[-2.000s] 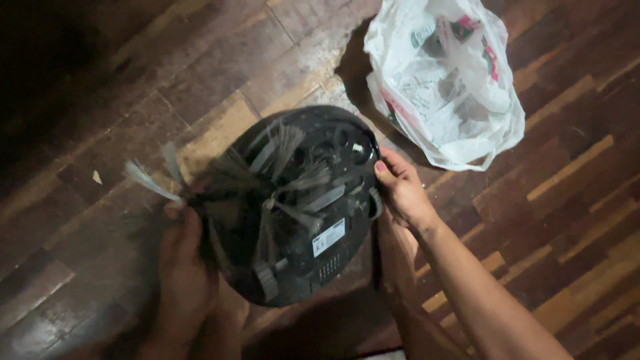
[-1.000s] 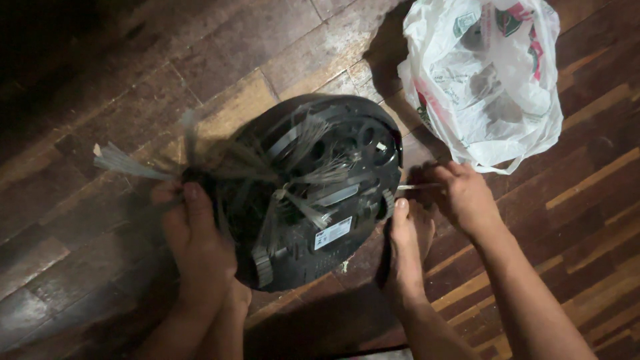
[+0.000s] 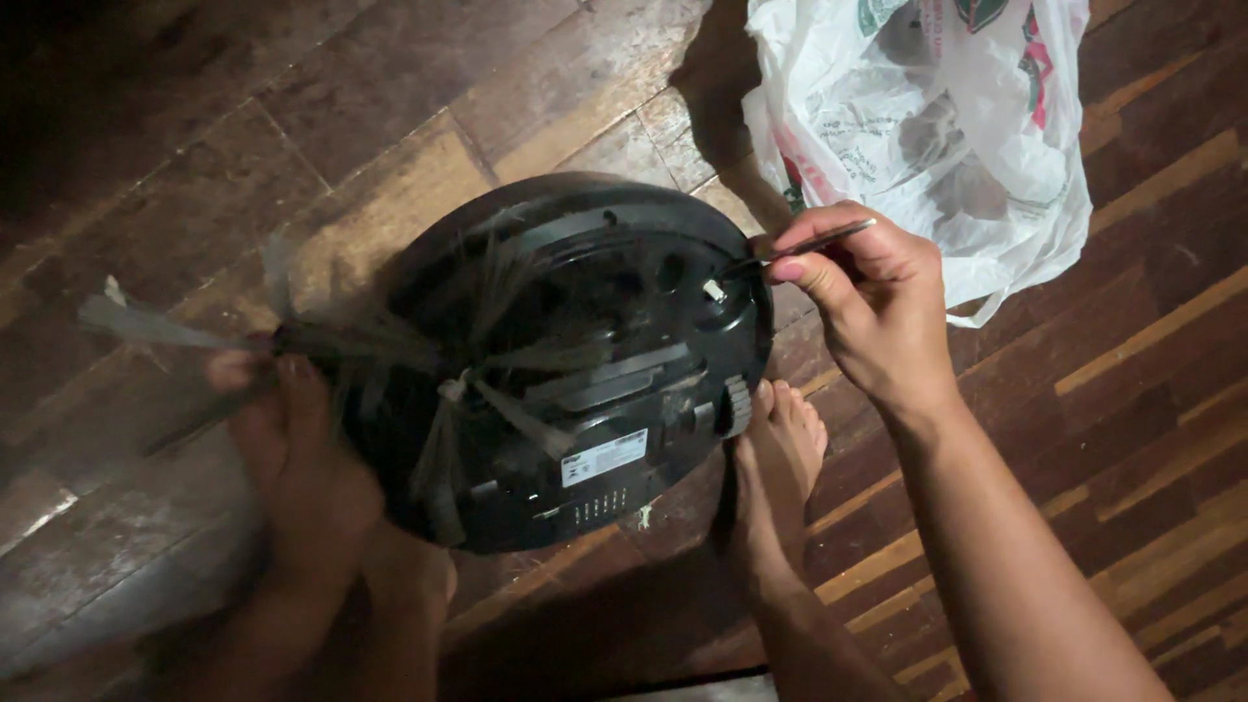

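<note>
A black robot vacuum [image 3: 585, 361] lies underside up between my feet, with a wheel, a white label and a spoked side brush [image 3: 453, 390] showing. My left hand [image 3: 302, 458], blurred, pinches a dark part with pale bristles [image 3: 156, 327], like another side brush, at the vacuum's left edge. Between the thumb and fingers of my right hand [image 3: 868, 302] is a thin metal tool [image 3: 829, 237], its kind unclear. The tool's dark end reaches over the vacuum's upper right rim, near a small white piece [image 3: 714, 291] on the underside.
An open white plastic bag [image 3: 926, 166] with printing stands on the wooden floor [image 3: 1092, 390] at the upper right. My bare right foot [image 3: 780, 439] is close to the vacuum's wheel. The other foot [image 3: 409, 575] is partly behind my left hand.
My right hand held the vacuum's rim two seconds ago, then was beside it with a thin object. Now it has moved up to the upper right rim with the tool. The left hand stays at the left edge.
</note>
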